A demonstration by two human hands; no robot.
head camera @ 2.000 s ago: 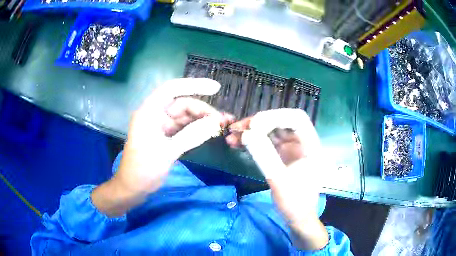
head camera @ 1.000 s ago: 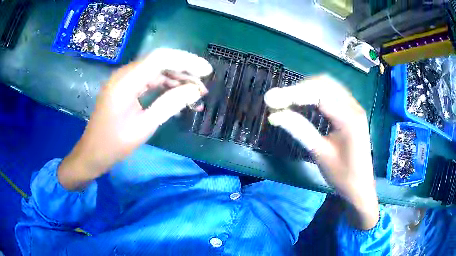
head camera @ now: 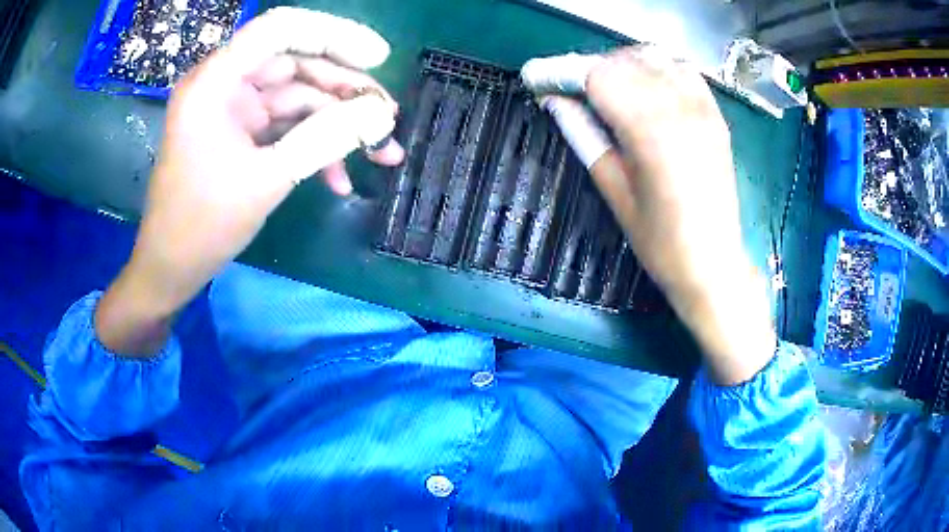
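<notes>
Several black plastic housings (head camera: 442, 166) lie side by side on the green mat, slots running lengthwise, with a grid at their far ends. My left hand (head camera: 265, 125) is raised left of them, its covered fingertips holding small dark and shiny metal contacts (head camera: 377, 142); their exact shape is unclear. My right hand (head camera: 645, 145) is over the far end of the housings, index finger and thumb together at the grid edge of a middle housing. Whether a part is between those fingertips is hidden. White finger cots cover the thumbs and fingers.
A small blue parts bin (head camera: 167, 47) is at the upper left. Another small blue bin (head camera: 862, 301) and a large blue bin (head camera: 905, 177) are at the right. A white box with a green button (head camera: 765, 78) and a yellow bar (head camera: 885, 91) stand behind. Dark spare housings (head camera: 924, 358) lie at far right.
My right hand has moved up to the housings' far end, and its fingertips have come together there. My left hand has moved away from the housings to the left. The view has shifted.
</notes>
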